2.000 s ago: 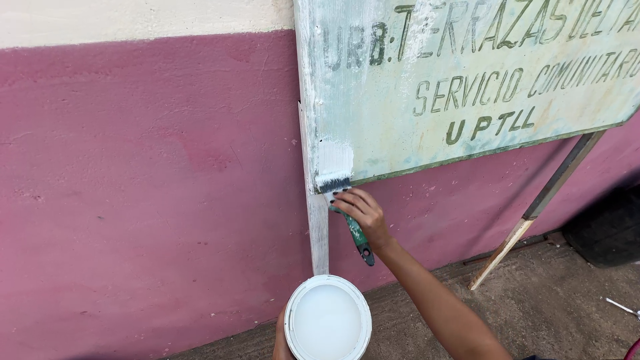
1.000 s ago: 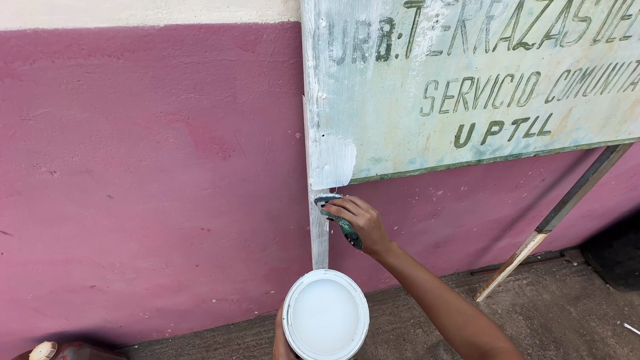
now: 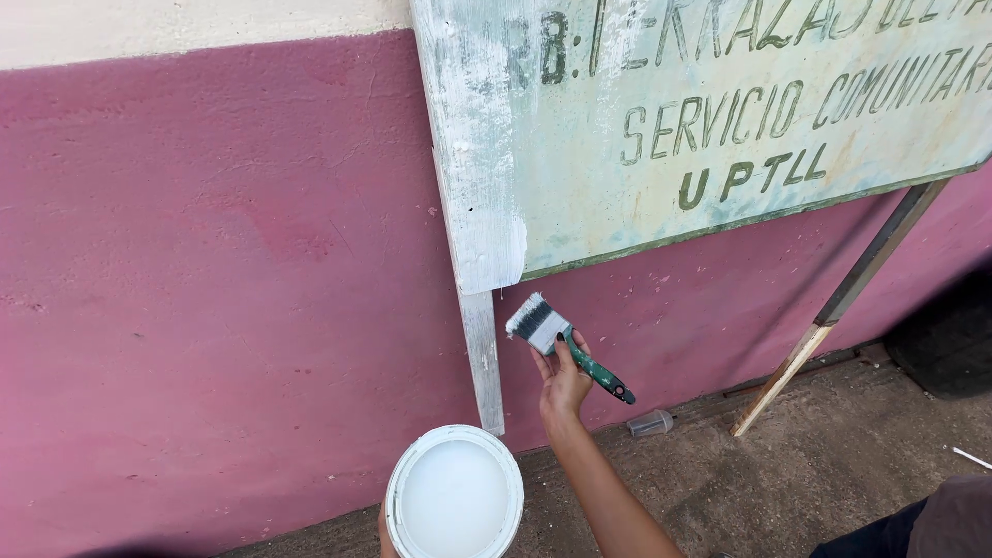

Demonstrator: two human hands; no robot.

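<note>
My right hand (image 3: pixel 566 380) grips a paintbrush (image 3: pixel 593 370) with a green handle; its dark bristles, tipped with white paint, point up and left, apart from the sign. At the bottom, my left hand (image 3: pixel 385 535), mostly hidden, holds a round tub of white paint (image 3: pixel 454 496). Above them a pale green wooden sign (image 3: pixel 659 209) with dark lettering leans at the wall. Fresh white paint covers its left edge down to the bottom corner. The sign's left leg (image 3: pixel 482 356) is thinly coated in white.
A pink and cream wall (image 3: pixel 232 271) stands behind the sign. The right leg (image 3: pixel 845 279) reaches the rough ground. A clear plastic cup (image 3: pixel 651 423) lies by the wall's foot, and a dark round container (image 3: pixel 945 341) stands at the right. A clothed knee (image 3: pixel 953 515) shows at lower right.
My right hand has moved the brush from the sign's lower left corner to the leg, then off to the right of it. The tub stays in my left hand.
</note>
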